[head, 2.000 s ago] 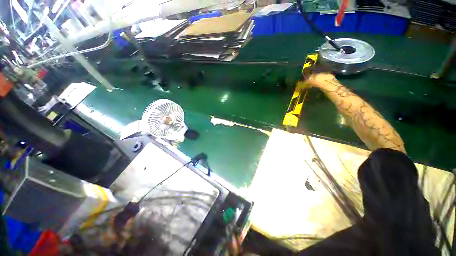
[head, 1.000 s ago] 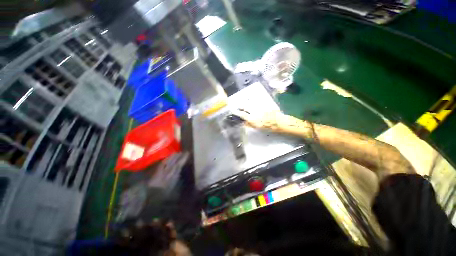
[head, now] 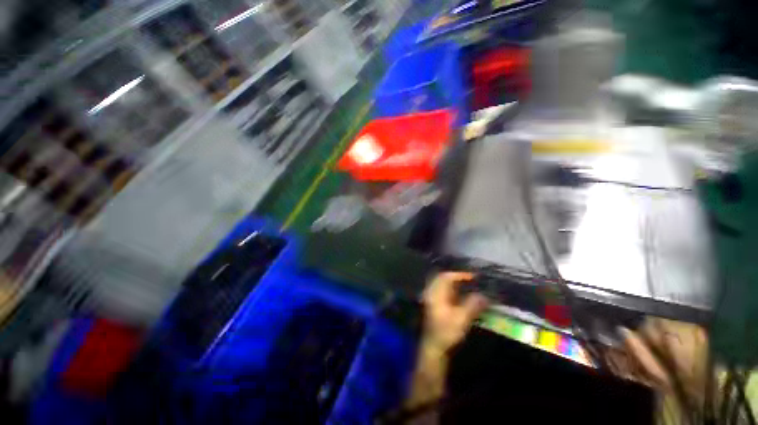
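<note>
The frame is blurred. My left hand (head: 451,309) is at the front left corner of the machine's dark front panel (head: 515,290), where the left green button is hidden. My right hand (head: 665,353) is at the panel's right end, and the right green button does not show. Whether either hand holds anything is too blurred to tell. The red stop button (head: 557,314) lies between the hands. Behind the panel is the silver base plate (head: 499,195). Small dark things and a thin dark cable show on it, below the press head with its yellow strip (head: 572,147).
A red bin (head: 407,148) with a white label stands left of the plate, with crumpled clear bags (head: 366,206) in front. A blue bin (head: 421,79) is behind it. Deep blue bins (head: 291,274) with dark contents stand low at left. Grey-white cabinets (head: 187,187) line the left.
The view has swung left and down. My right hand has moved from the plate to the panel's right end. My left hand has come up to the panel's left corner.
</note>
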